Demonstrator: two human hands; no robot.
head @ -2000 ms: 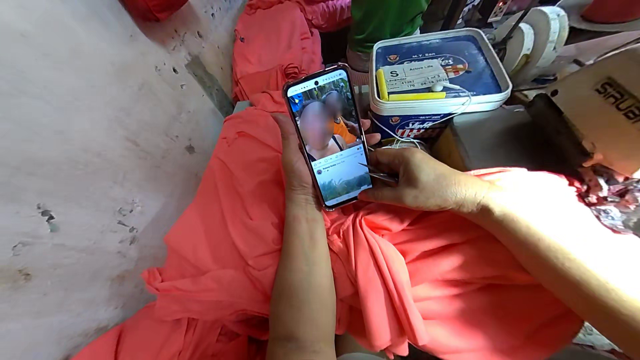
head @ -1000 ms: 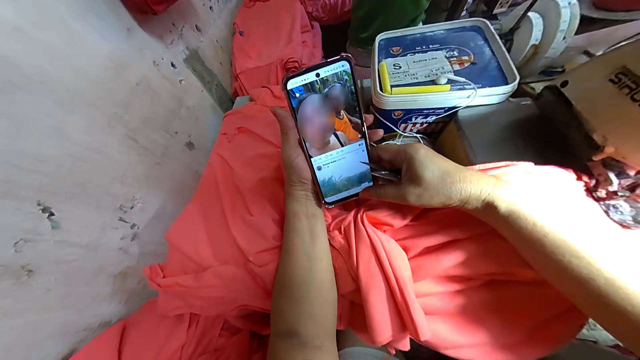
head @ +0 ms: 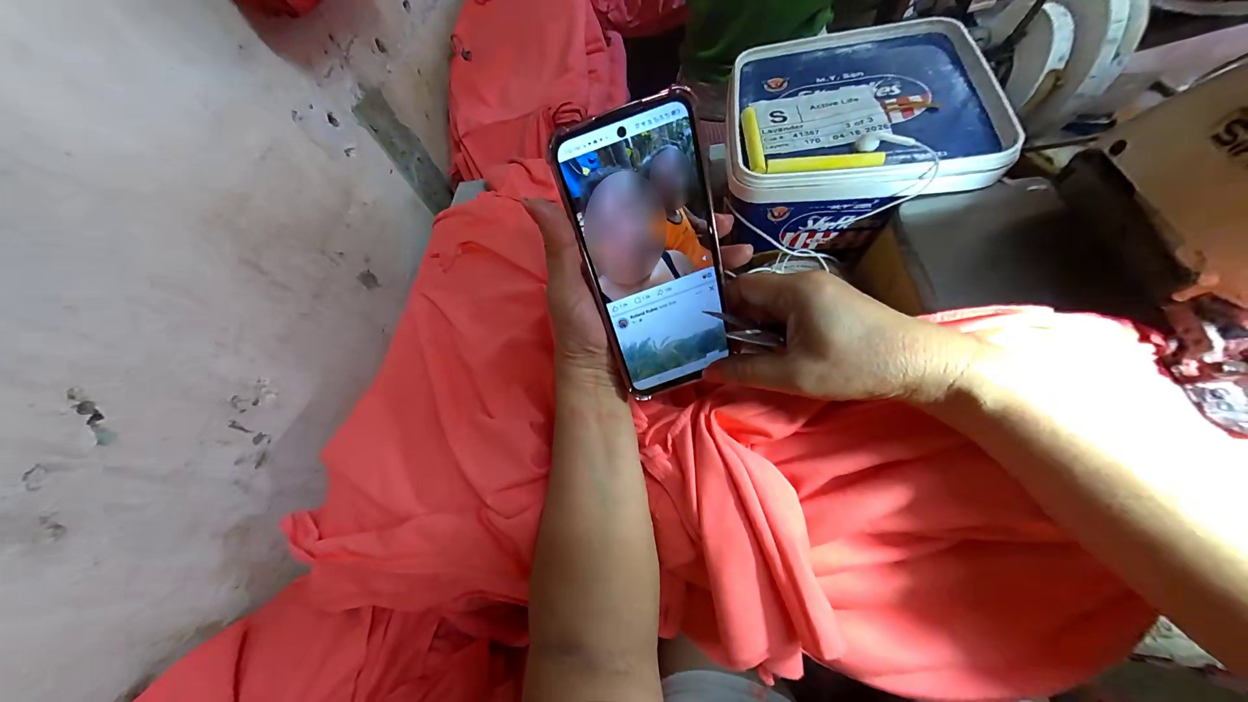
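Note:
A lit smartphone (head: 648, 244) in a case lies tilted in my left hand (head: 575, 292), whose fingers wrap behind it and show at its right edge. Its screen shows a picture feed. My right hand (head: 814, 336) is at the phone's lower right corner, with a small pointed metal tool (head: 751, 333), perhaps thread snips, between thumb and fingers; its tips lie over the screen. Coral-coloured fabric (head: 760, 507) is heaped under both forearms and across the lap.
A plastic tub (head: 877, 175) at the upper right bears a paper label, a yellow strip and white earphones. Right of it are a dark box-like surface (head: 1004, 244) and a beige machine body (head: 1180, 175). A stained wall (head: 195, 292) borders the left; more coral cloth (head: 531, 68) lies beyond the phone.

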